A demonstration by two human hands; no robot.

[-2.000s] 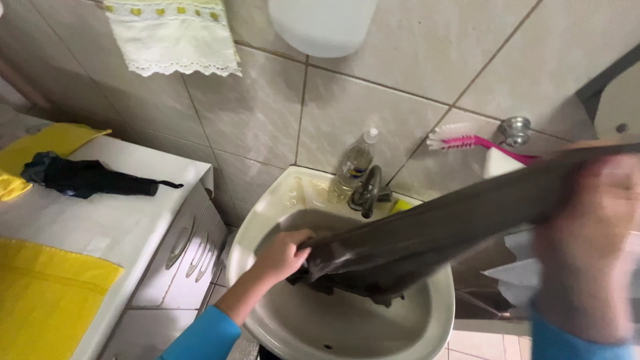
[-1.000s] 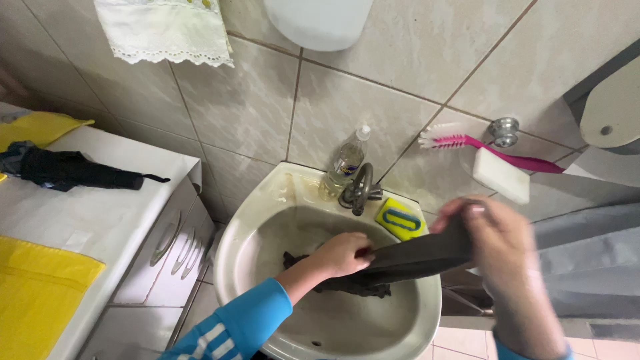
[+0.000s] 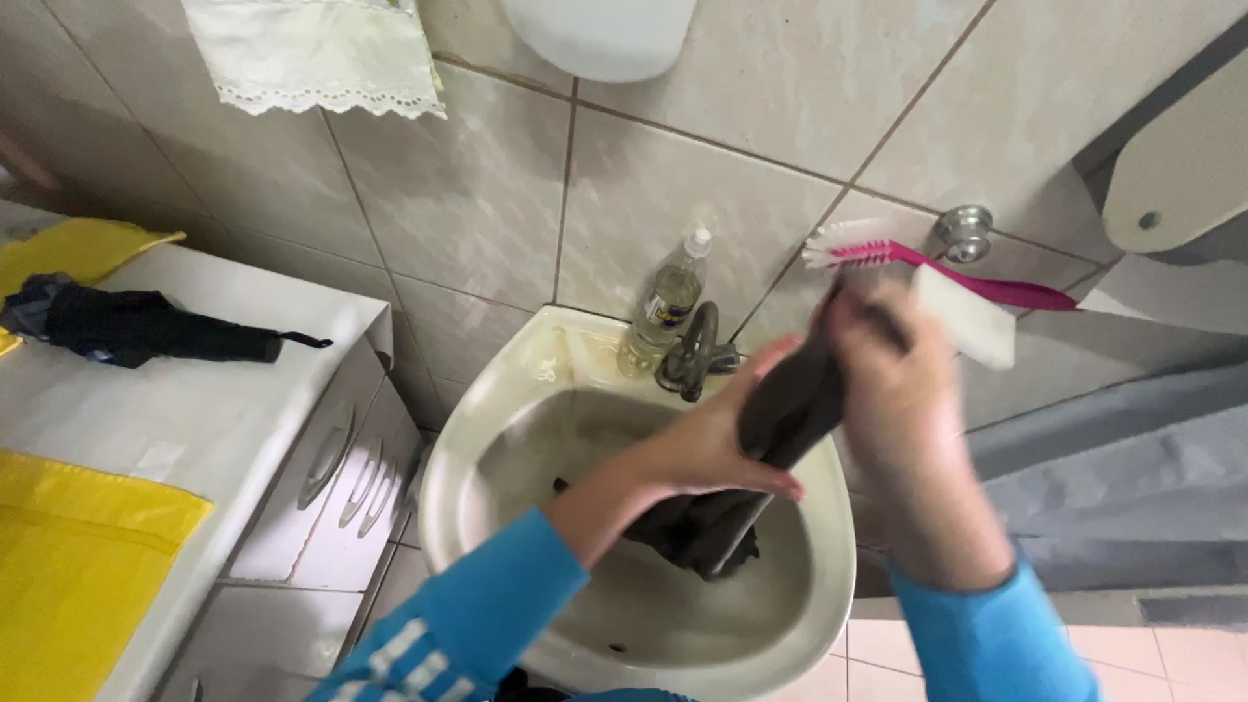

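Note:
Dark wet-looking cloth [image 3: 795, 405] hangs in folds over the washbasin [image 3: 448, 487], its lower end lying in the bowl. My left hand [image 3: 717, 439] is around the middle of the cloth, thumb and fingers on either side of it. Higher up and to the right, my right hand [image 3: 897, 361], blurred, grips the upper end. Behind the cloth, the metal faucet [image 3: 694, 351] rises from the back of the basin, with a clear plastic bottle [image 3: 668, 302] beside it.
A pink-handled brush [image 3: 936, 268] and a white block [image 3: 965, 317] are at the wall by a metal knob [image 3: 963, 232]. A folded black umbrella [image 3: 161, 327] and yellow cloths [image 3: 88, 546] lie on the white cabinet top [image 3: 322, 302] at left. A white towel [image 3: 317, 54] hangs above.
The cloth was stretched out sideways two seconds ago; now it is bunched and slopes steeply down into the basin. My hands have come closer together, and the yellow sponge seen earlier is now hidden.

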